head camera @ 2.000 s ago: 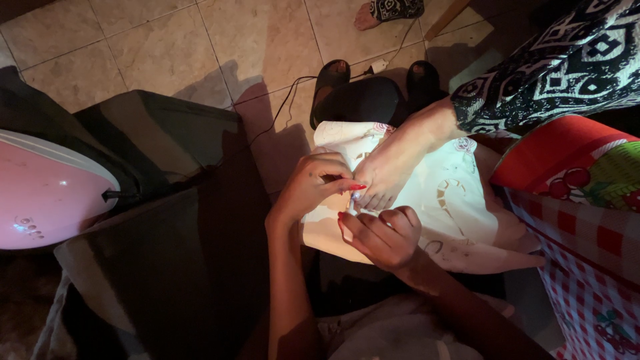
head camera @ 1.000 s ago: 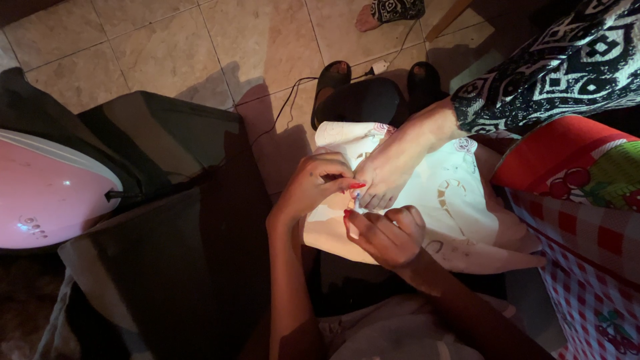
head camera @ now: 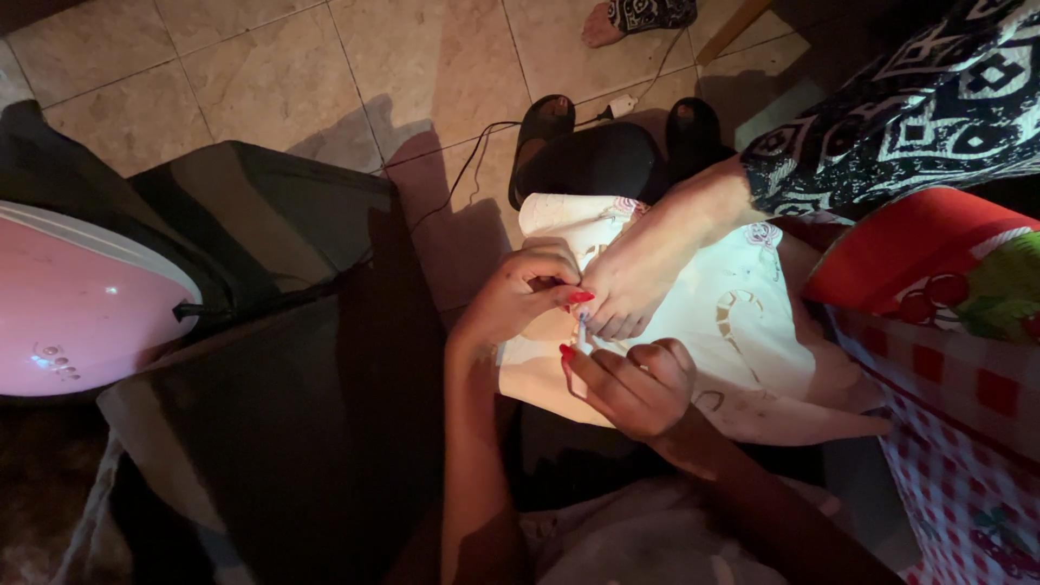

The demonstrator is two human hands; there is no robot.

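Another person's bare foot (head camera: 650, 252) rests on a white embroidered cloth (head camera: 731, 357), its toes toward me. My left hand (head camera: 532, 288), with red nails, is at the big toe, its thumb and fingertips closed against the side of the toe. Between the thumb and fingers of my right hand (head camera: 638, 382) is a small, thin white tool (head camera: 582, 335), and its tip meets the big toenail (head camera: 582, 312). The tool's exact kind cannot be told. The right hand's other fingers are curled below the toes.
At the left, a pink and white device (head camera: 89, 301) sits by a dark box-like piece of furniture (head camera: 268, 211). Black sandals (head camera: 546, 122) and a cable with a white plug (head camera: 621, 106) lie on the tiled floor. Red checked cherry-print fabric (head camera: 975, 366) hangs at the right.
Both hands stay at the big toe, with only slight shifts of the right hand and the tool. The foot and cloth have not plainly moved.
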